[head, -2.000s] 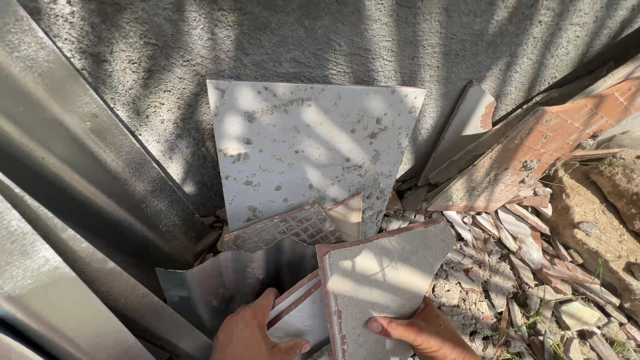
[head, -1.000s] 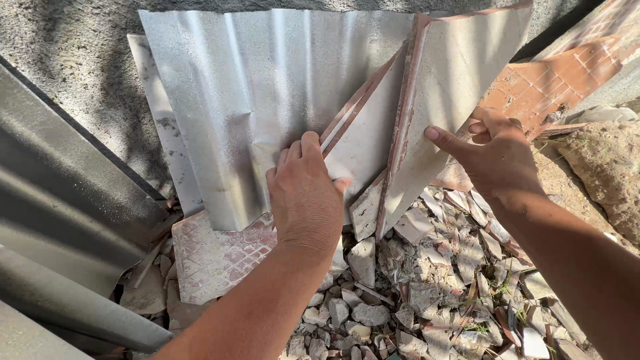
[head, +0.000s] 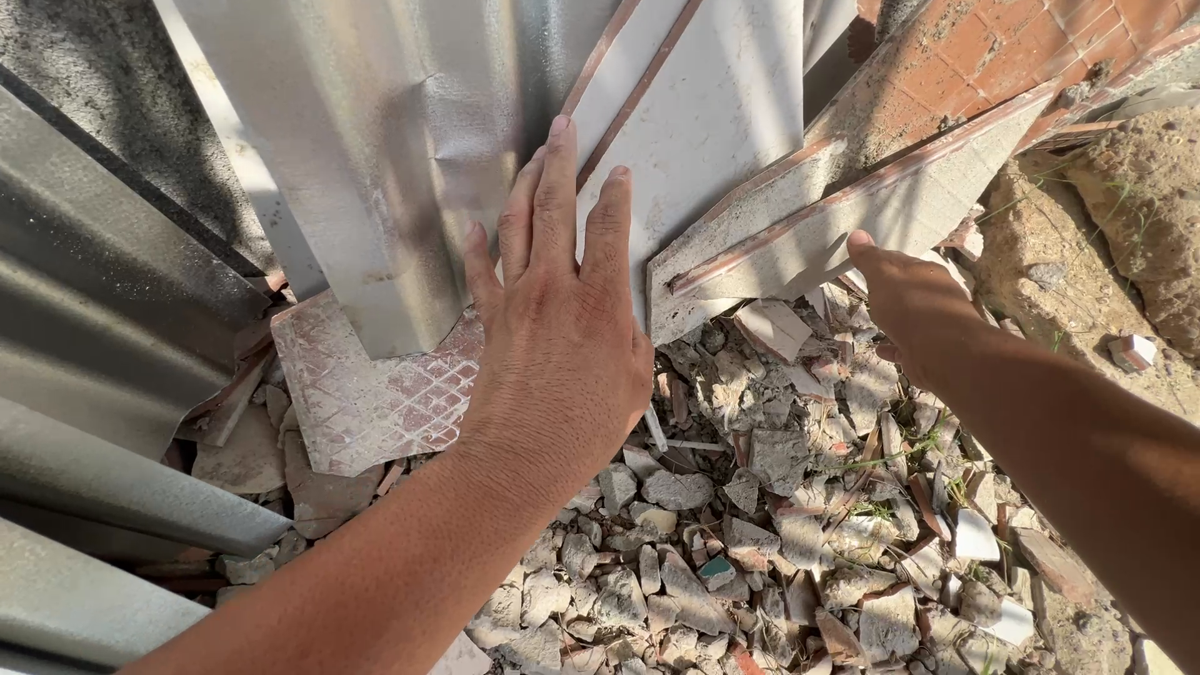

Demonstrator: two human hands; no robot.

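My left hand (head: 562, 309) lies spread, its fingertips against broken white ceramic tiles (head: 708, 131) that lean beside a piece of corrugated metal sheet (head: 412, 159). My right hand (head: 905, 300) is at the lower edge of a broken tile slab (head: 872, 211), thumb on its face; its other fingers are mostly hidden, so its hold is unclear. That slab leans to the right against a larger terracotta-coloured tile piece (head: 1003, 66). Under the metal sheet's lower end lies a tile fragment with a grid-patterned back (head: 375, 398), left of my left hand.
Rubble of broken tile and stone (head: 694, 572) covers the ground below my hands. More corrugated metal sheets (head: 103, 281) stand at the left, near a rough wall (head: 112, 112). Large rocks (head: 1134, 216) lie at the right.
The broken slab at my right hand has tipped over to the right, away from the white tiles. My left hand has opened flat against the tiles. The metal sheet was raised upright between the first two frames.
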